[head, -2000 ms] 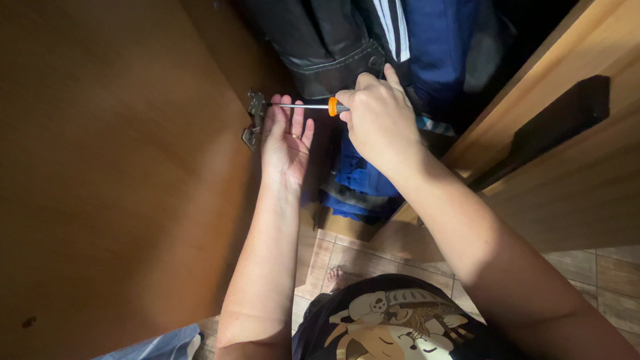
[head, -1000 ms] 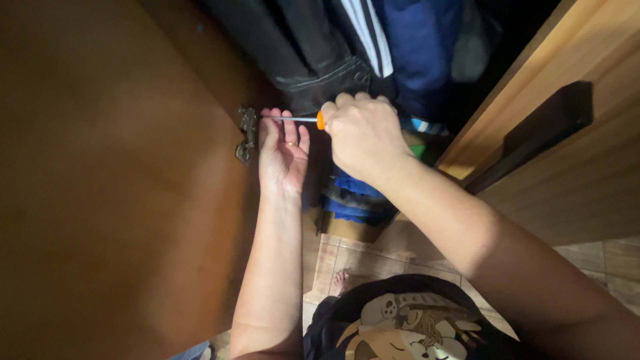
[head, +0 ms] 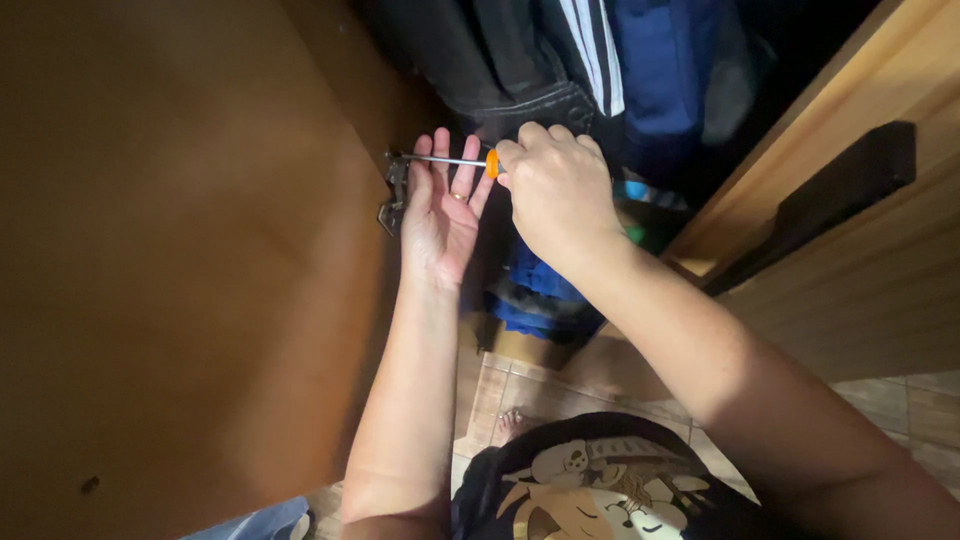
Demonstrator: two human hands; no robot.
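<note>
My right hand is closed around the handle of a screwdriver, whose orange collar shows beside my thumb. Its metal shaft runs left across the fingers of my left hand to a metal cabinet hinge on the edge of the wooden door. The tip meets the upper part of the hinge; the exact contact point is too small to tell. My left hand is palm up with fingers spread, its thumb beside the hinge and shaft. A ring is on one of its fingers.
The large wooden door fills the left side. Dark and blue clothes hang inside the wardrobe, with folded blue cloth below. Another wooden door with a long black handle stands at the right. Tiled floor lies below.
My right hand has turned on the screwdriver handle; two seconds ago its index finger was extended, and now the fingers are curled. My left hand stays beside the hinge.
</note>
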